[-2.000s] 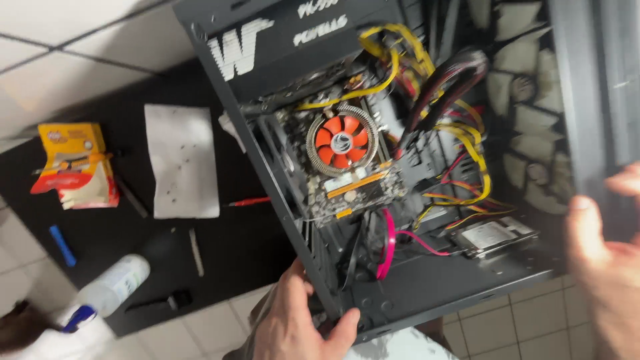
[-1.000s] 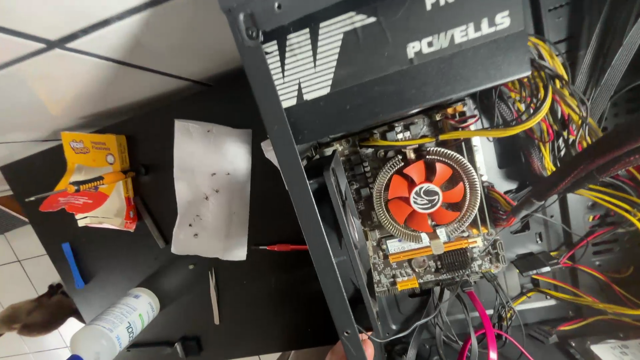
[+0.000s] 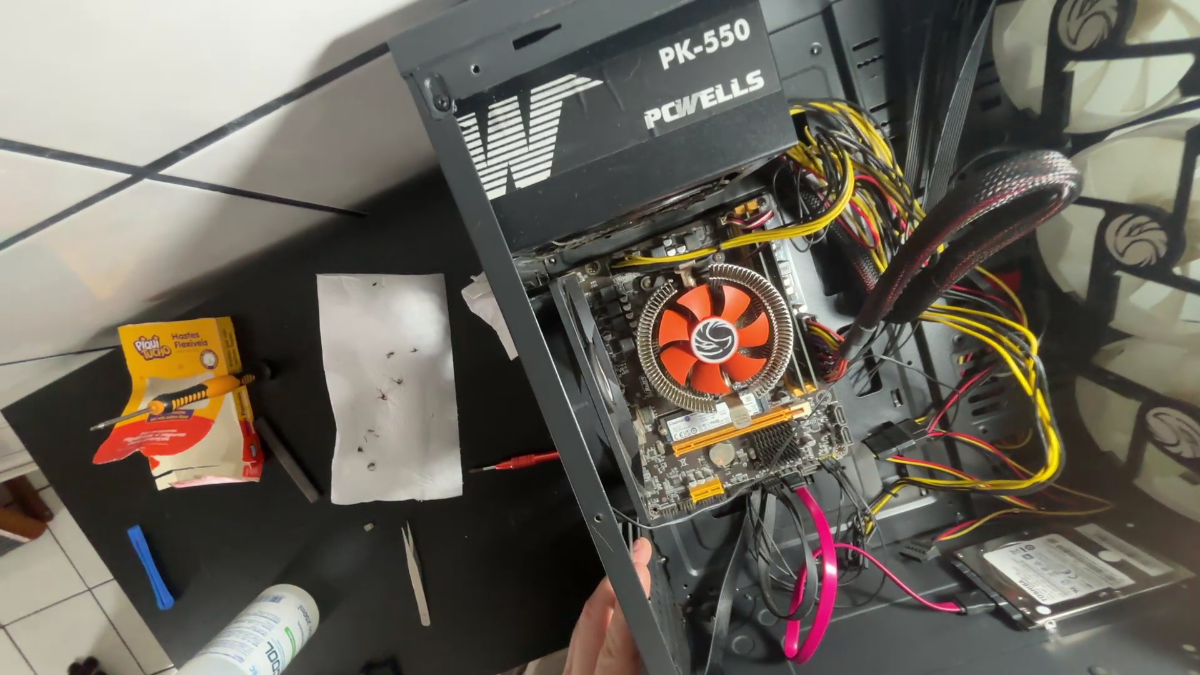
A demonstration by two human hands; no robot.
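My left hand (image 3: 607,619) grips the lower edge of the open black computer case (image 3: 553,403), its fingertips at the metal rim. My right hand is out of view. Inside the case, the motherboard (image 3: 619,469) carries a CPU cooler with an orange fan (image 3: 714,339). Above it sits the PCWELLS power supply (image 3: 647,122). Yellow, red and black cables (image 3: 1041,403) and a braided cable bundle (image 3: 975,206) run to the right. A pink SATA cable (image 3: 825,562) loops below the motherboard, and a hard drive (image 3: 1059,572) lies at lower right.
On the black table (image 3: 281,562) lie white paper with small screws (image 3: 389,403), torn yellow packaging (image 3: 178,342) under a screwdriver (image 3: 192,396), a red screwdriver (image 3: 520,461), tweezers (image 3: 414,577), a blue pry tool (image 3: 150,567) and a white bottle (image 3: 258,633). Case fans (image 3: 1134,239) line the right; a tiled wall (image 3: 187,112) stands behind.
My right hand, at the case's right side two seconds ago, has left the view. My left hand remains at the lower case edge. The view has shifted closer to the case.
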